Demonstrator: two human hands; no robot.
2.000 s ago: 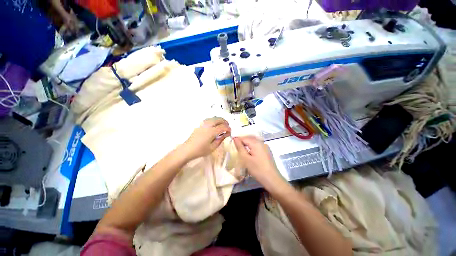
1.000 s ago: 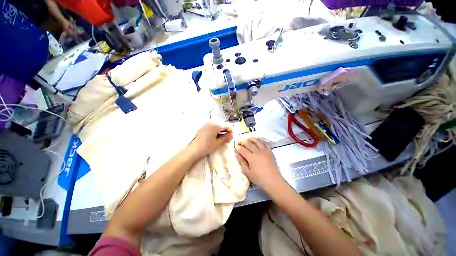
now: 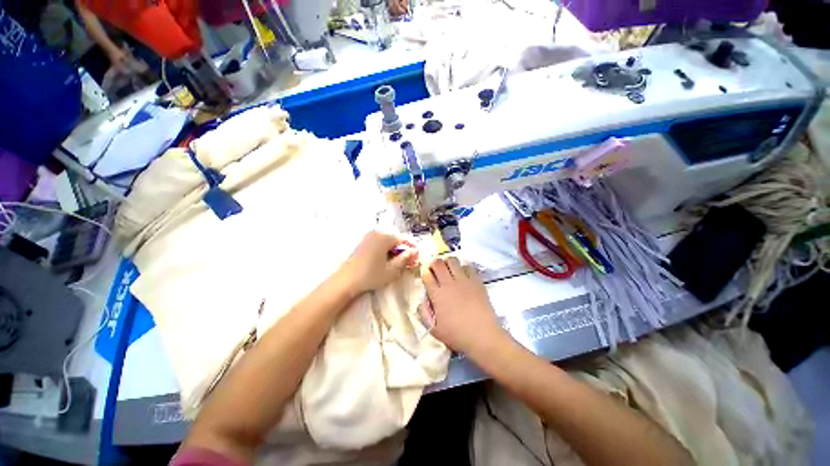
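Observation:
A cream cloth piece (image 3: 359,373) hangs in folds over the table's front edge, its upper edge just below the needle area (image 3: 423,218) of the white sewing machine (image 3: 582,118). My left hand (image 3: 378,261) is shut on the cloth at the left of this edge, with something small and dark red at its fingertips. My right hand (image 3: 458,302) is on the same cloth edge at the right, fingers curled on it, close to my left hand. The exact fingertip contact under the presser foot is too blurred to tell.
A cream stack (image 3: 246,246) with a dark-blue tag (image 3: 221,203) lies left. Red-handled scissors (image 3: 546,250), lavender strips (image 3: 628,264) and a black flat object (image 3: 719,250) lie right. Cream cloth (image 3: 655,400) hangs below the edge. A person's arm (image 3: 105,36) shows at upper left.
Both hands and the cloth edge have moved closer to the needle area over the two seconds. My right hand's fingers have curled over the cloth. The camera view has shifted slightly.

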